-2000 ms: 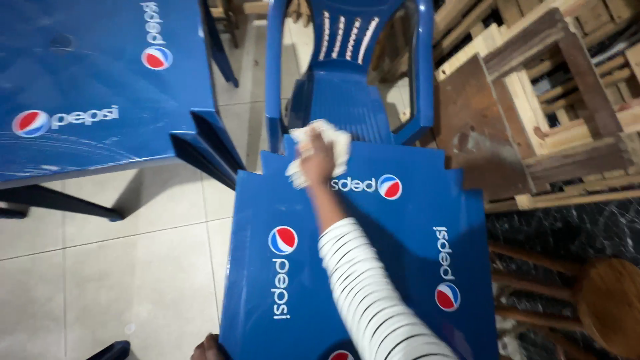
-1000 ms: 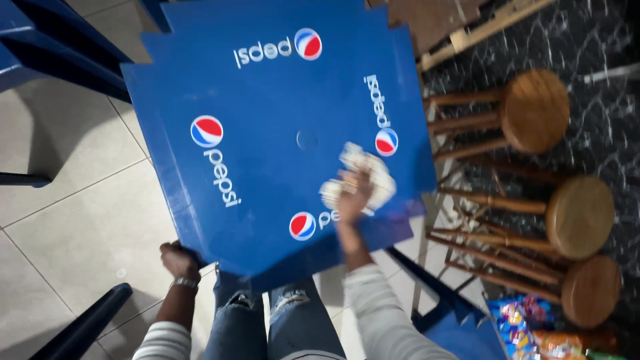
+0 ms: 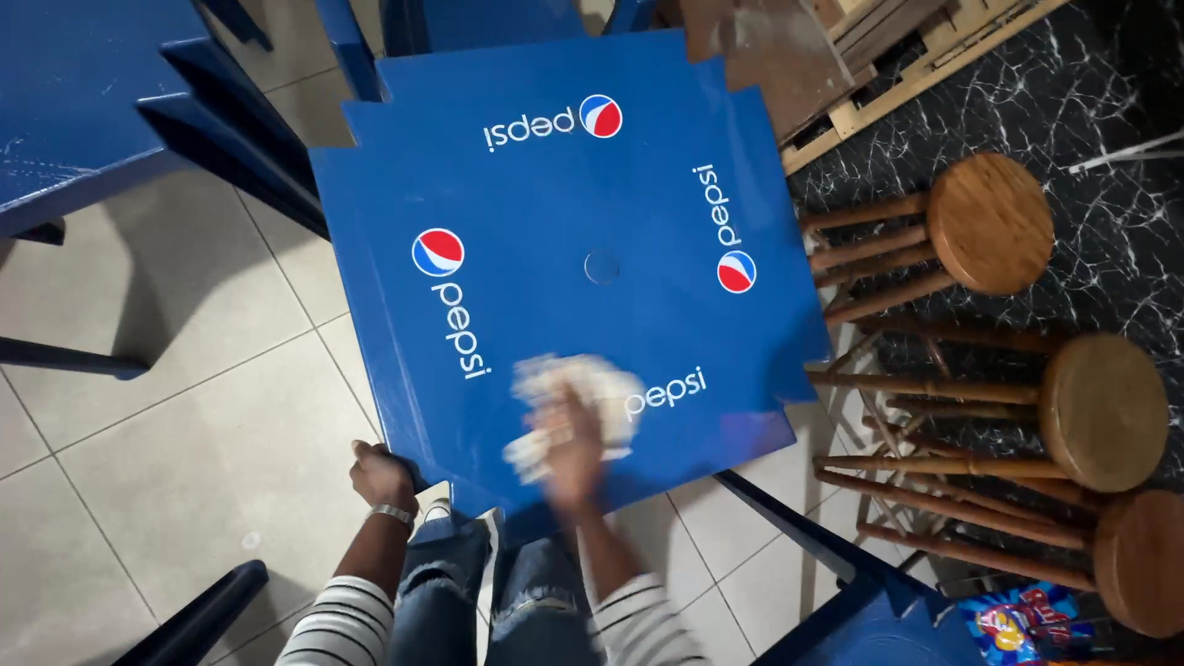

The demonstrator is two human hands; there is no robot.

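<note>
A blue plastic Pepsi table point(image 3: 555, 213) fills the middle of the head view, its square top printed with a logo along each side. My right hand point(image 3: 573, 449), blurred, presses a crumpled whitish cloth point(image 3: 597, 384) on the tabletop near the edge closest to me, partly over one logo. At the near left corner, my left hand point(image 3: 384, 481) grips the table edge, a metal watch or bracelet on its wrist. The underside of the table and the fingertips beneath its edge are hidden.
Wooden stools point(image 3: 990, 222) stand or lean on the right, by a black marbled surface point(image 3: 1110, 83). Wooden pallets point(image 3: 925, 83) are at the upper right. Another blue table point(image 3: 74, 102) is at the upper left, a blue plastic chair point(image 3: 879, 620) at the lower right, beside colourful packets point(image 3: 1017, 624).
My right hand has moved with the cloth from the far edge to the right part, then left along the near edge. My left hand stays at the near left corner. The view has tilted down.
</note>
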